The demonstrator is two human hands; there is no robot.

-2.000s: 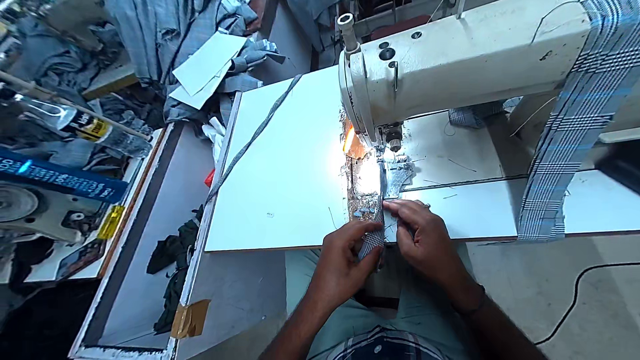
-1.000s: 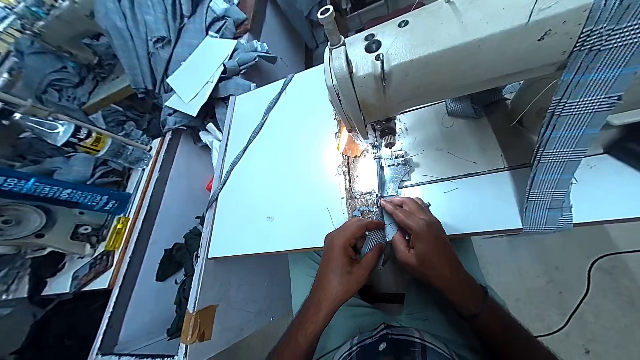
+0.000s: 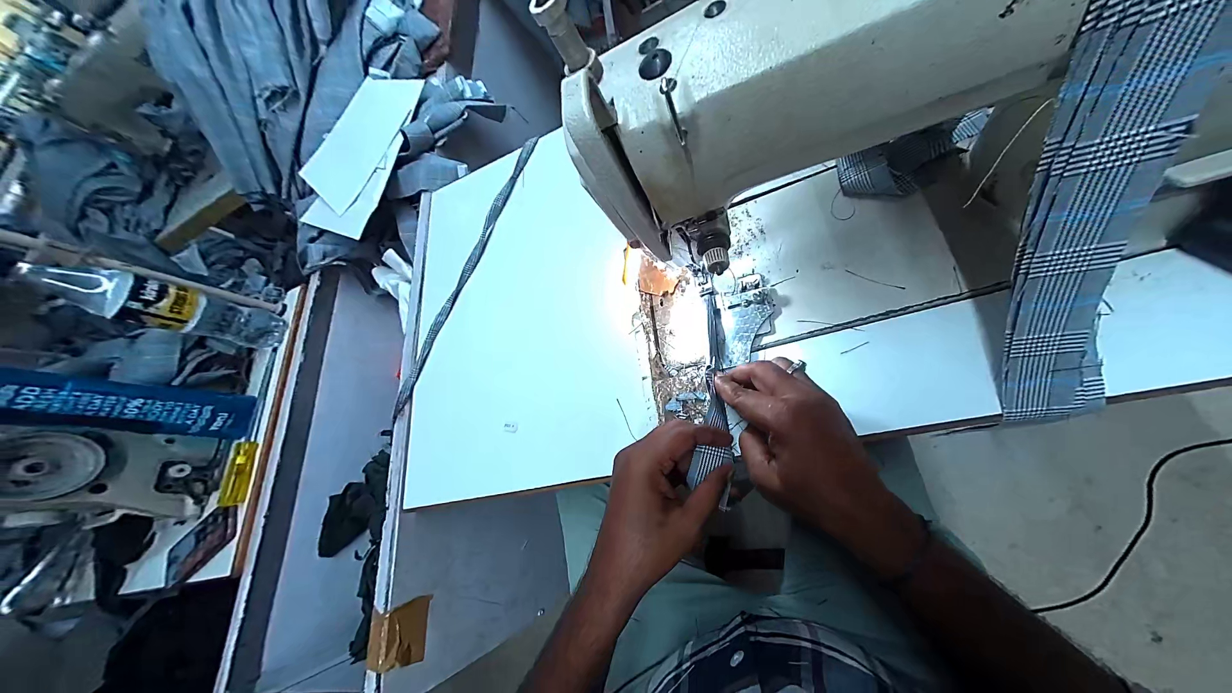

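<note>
A narrow checked fabric strip runs from the lit needle area of the sewing machine toward my body. My left hand pinches its near, wider part between thumb and fingers. Just beyond, my right hand, with a ring on one finger, holds the strip's folded edge close to the metal plate. The presser foot is over the far part of the strip; glare hides the needle point. A finished-looking thin fabric band lies across the left of the white table.
A wide checked fabric length hangs over the machine's right side. Grey garments and white paper pieces are piled at the upper left. A plastic bottle and another sewing machine stand at the left. A black cable crosses the floor.
Both hands stay near the same part of the table, still holding the strip, with only small finger shifts. The view has moved slightly.
</note>
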